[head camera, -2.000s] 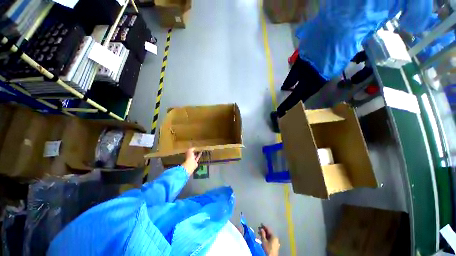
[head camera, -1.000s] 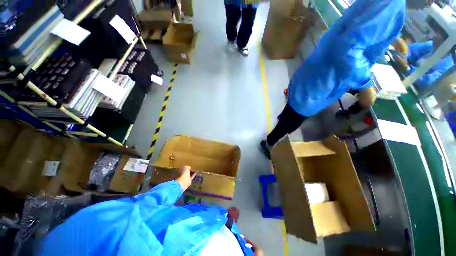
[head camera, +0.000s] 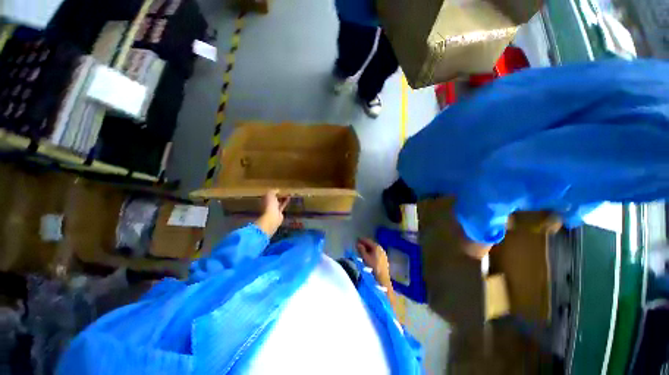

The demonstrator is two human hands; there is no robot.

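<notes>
An open, empty brown carton [head camera: 293,157] is in front of me, its near flap folded out towards me. My left hand [head camera: 272,212] grips the edge of this near flap with thumb and fingers. My right hand [head camera: 375,258] is low beside my body, to the right of the carton and apart from it. Its fingers look loosely spread and nothing shows in it.
Another worker in a blue coat [head camera: 528,139] leans over a second open carton [head camera: 524,256] by a blue stool [head camera: 402,265]. A walking person's legs [head camera: 361,58] and a large carton [head camera: 455,36] are ahead. A tray rack [head camera: 88,95] and cartons line the left.
The worker on the right has bent over the second carton, an arm reaching to it. The walking person is nearer. My right hand shows more fully. My left hand still holds the carton flap.
</notes>
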